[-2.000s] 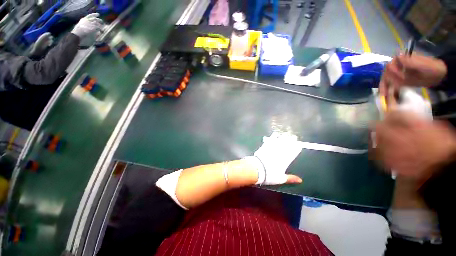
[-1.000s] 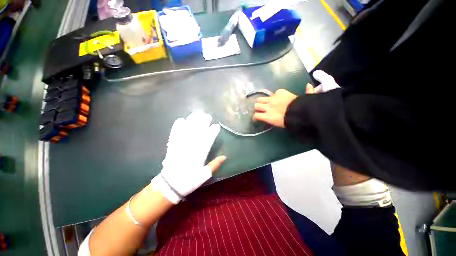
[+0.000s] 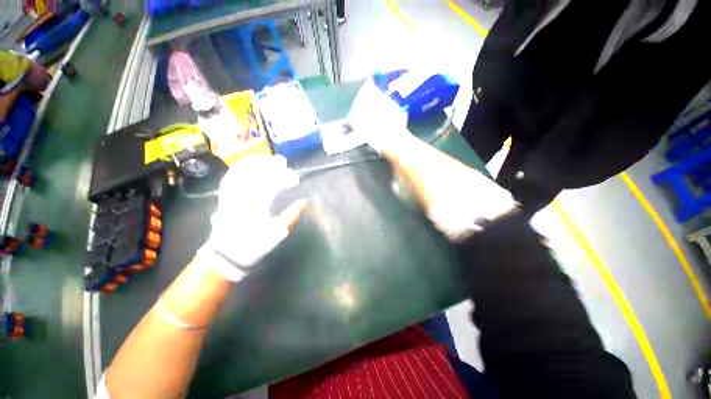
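My left hand [image 3: 248, 214], in a white glove with a bare thumb tip, is over the bench in front of the yellow bin [image 3: 242, 117]. Its thumb is apart and nothing shows in it. My right hand [image 3: 379, 115], also white-gloved and overexposed, reaches to the white wipe [image 3: 337, 139] beside the blue box. A small dark thing shows by its fingers; the glue syringe is otherwise hidden, and I cannot tell whether it is gripped. The pale air hose [image 3: 335, 164] crosses the bench, passing behind my left hand and under my right forearm.
Stacked coils [image 3: 121, 238] stand at the left, in front of a black box [image 3: 117, 164] and a round gauge [image 3: 194, 167]. A blue bin [image 3: 295, 139] holds wipes. A blue box [image 3: 430, 101] stands behind my right hand. A person in black stands at right. A conveyor [image 3: 47, 288] runs at far left.
The other person's hand has left the bench, and that person stands farther back. My right hand has come forward to the wipe. My left hand has moved up towards the bins. The view has shifted.
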